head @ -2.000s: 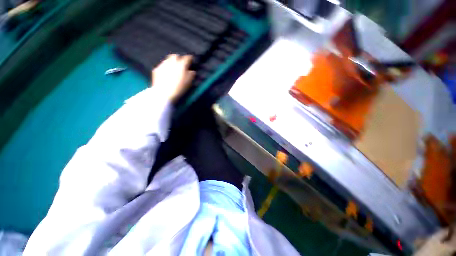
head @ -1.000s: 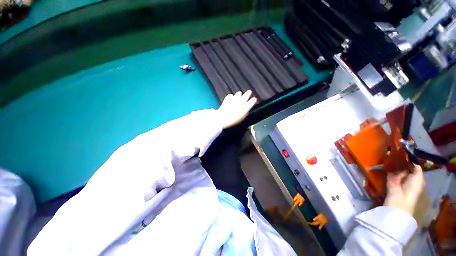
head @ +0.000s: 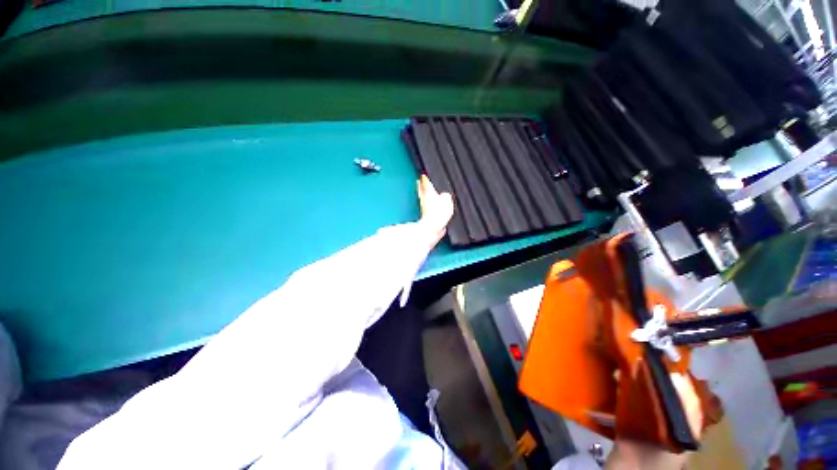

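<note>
An orange fixture (head: 574,353), tilted and raised over the white machine at the lower right, carries glossy black legs (head: 716,326) joined at a silver three-arm hub (head: 655,332). My right hand (head: 642,456) grips it from below, mostly cut off by the bottom edge. My left hand (head: 436,207) lies at the left edge of the dark grooved foam tray (head: 496,179); its fingers are partly hidden, so whether it grips the tray is unclear. A short black part lies at the tray's right side.
A small silver part (head: 367,165) lies on the teal mat (head: 202,239), left of the tray. Dark stacked trays (head: 633,119) stand at the upper right. The white machine (head: 525,312) with a red button is below the fixture. A dark green strip (head: 275,69) runs behind the mat.
My right hand has lifted the orange fixture off the machine top and brought it closer to me. My left hand has shifted from the tray's near corner to its left edge. The view has turned.
</note>
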